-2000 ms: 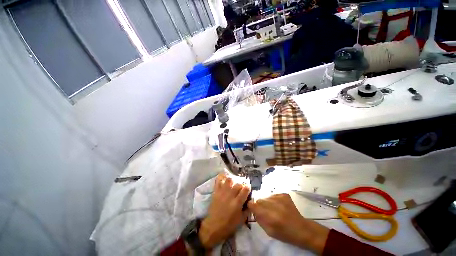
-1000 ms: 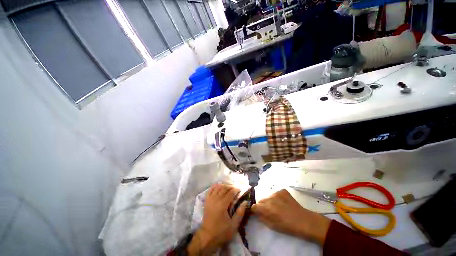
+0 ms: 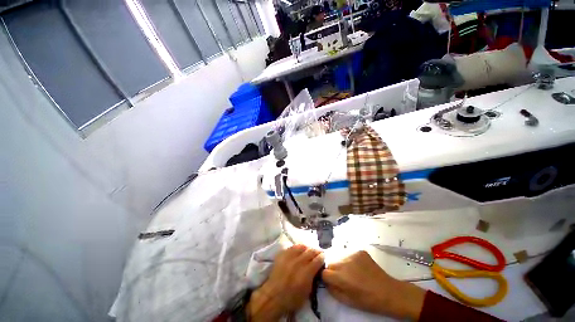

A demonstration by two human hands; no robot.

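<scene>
A large white cloth [image 3: 189,236] with faint lines spreads left of the needle, with a short dark line on it. A narrow dark fabric piece [image 3: 316,295] runs between my hands below the lit presser foot [image 3: 325,234]. My left hand [image 3: 287,280] lies on the cloth with its fingers at the dark piece's left edge, close to the foot. My right hand [image 3: 365,282] is curled, its fingers gripping at the dark piece from the right. The hands nearly touch; their fingertips and the needle point are hidden or lost in glare.
Scissors [image 3: 411,254] with red and yellow handles lie right of my right hand. A black flat rectangle [image 3: 555,277] is at the right edge. Checked cloth [image 3: 373,173] hangs over the white machine head [image 3: 435,148]. Blue crates [image 3: 239,119] stand behind, left.
My left hand's fingers have closed in towards my right hand near the foot, covering more of the dark piece. The view has shifted slightly.
</scene>
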